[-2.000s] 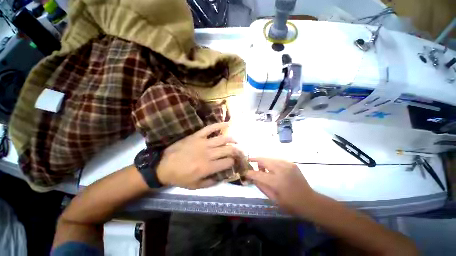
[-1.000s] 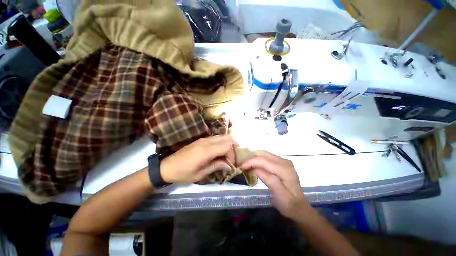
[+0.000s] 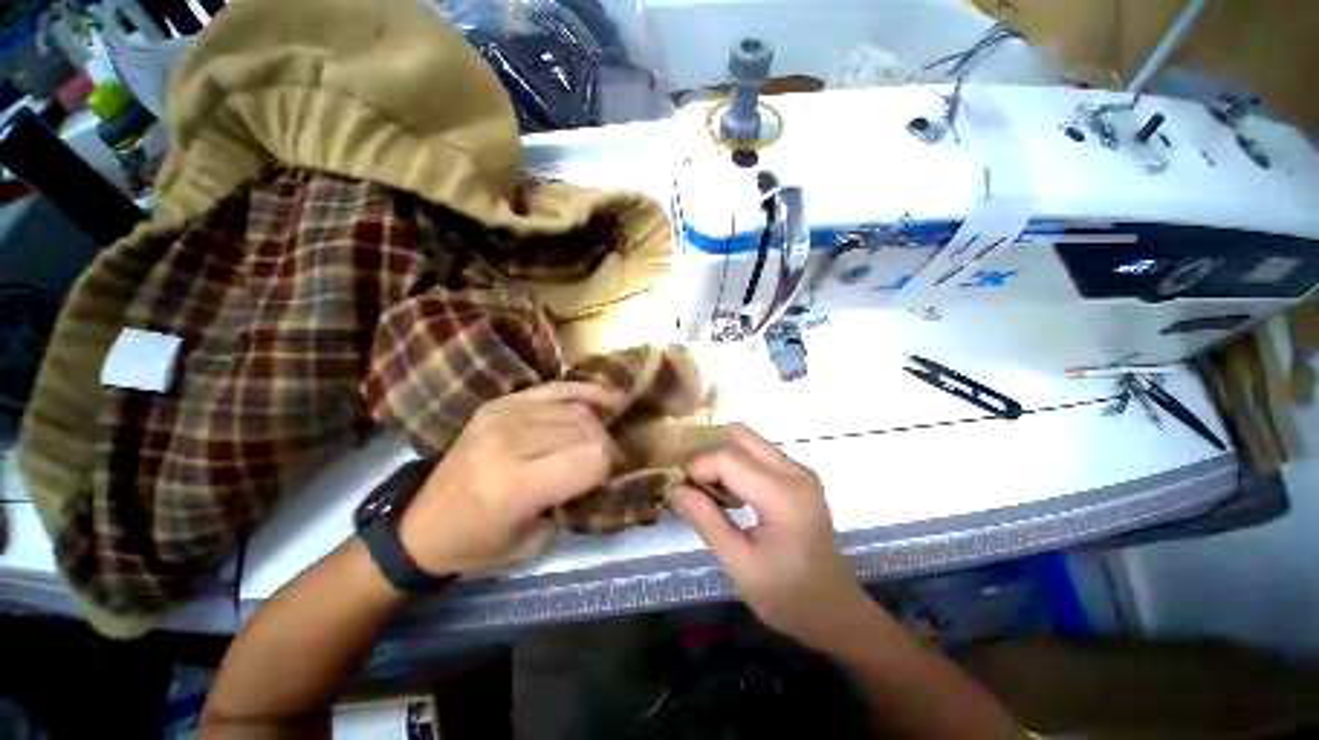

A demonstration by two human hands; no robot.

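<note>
A tan jacket (image 3: 340, 87) with plaid lining (image 3: 246, 376) lies at the left of the white machine table, a white care label (image 3: 142, 360) on the lining. Its sleeve end (image 3: 658, 451), tan with plaid lining, is between my hands near the table's front edge. My left hand (image 3: 506, 484) grips the sleeve end from the left, fingers curled over it. My right hand (image 3: 762, 521) pinches its right edge between thumb and fingers. The fabric under my left fingers is hidden. The sewing machine (image 3: 897, 217) stands behind, its needle area left of a small grey cylinder (image 3: 787, 356).
Black thread snips (image 3: 963, 389) lie on the table right of the needle area. Small metal tools (image 3: 1157, 405) lie at the far right. A measuring scale (image 3: 926, 532) runs along the front edge. A box (image 3: 383, 720) shows below the table.
The sleeve end is opened wider, with more plaid lining showing; the dark patch is no longer visible. My hands have shifted on it. The camera view has moved slightly.
</note>
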